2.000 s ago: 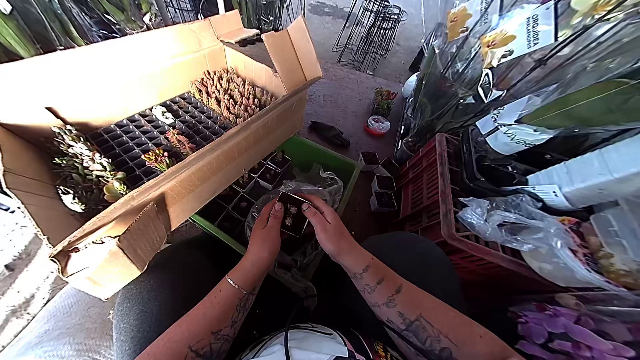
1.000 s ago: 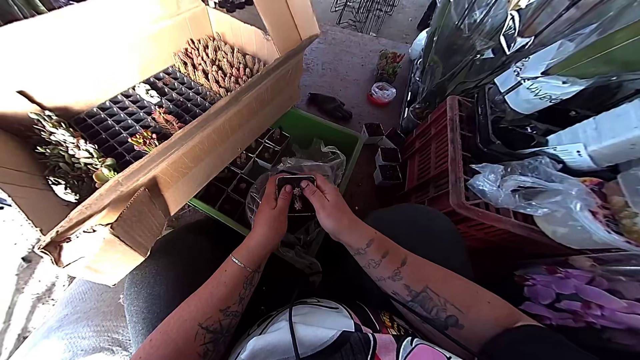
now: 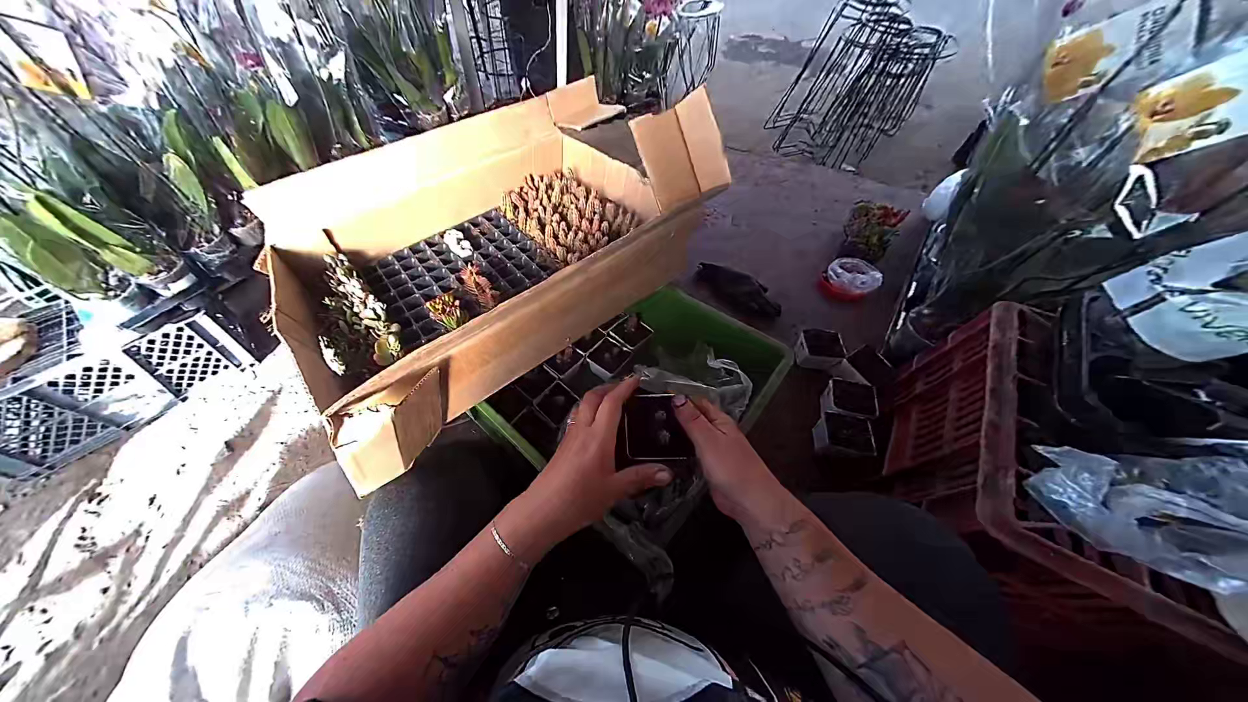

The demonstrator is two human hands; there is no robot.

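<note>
Between both hands is a small square plant pot (image 3: 657,429) of dark soil with tiny pale plant pieces on top. My left hand (image 3: 590,453) holds its left side, the thumb bent over the near edge. Fingers of my right hand (image 3: 721,448) rest on its right rim. Below and behind the pot lies a clear plastic bag (image 3: 717,380), inside a green crate (image 3: 775,361) with several more small square pots (image 3: 612,353). A cardboard box (image 3: 546,336) leans over the crate's left part, holding a black cell tray (image 3: 419,283) with succulents (image 3: 570,214).
Right of the crate are small square pots (image 3: 848,398), a dark glove-like item (image 3: 738,290) and a red-rimmed tub (image 3: 850,279). A red plastic crate (image 3: 999,409) stands at the right, near wrapped orchids (image 3: 1063,195). Wire racks (image 3: 858,83) stand behind; white crates (image 3: 107,390) are left.
The left hand's fingers have spread along the pot's side, and its thumb has moved off the soil to the near edge. The right thumb has shifted to the rim. The view has tilted up.
</note>
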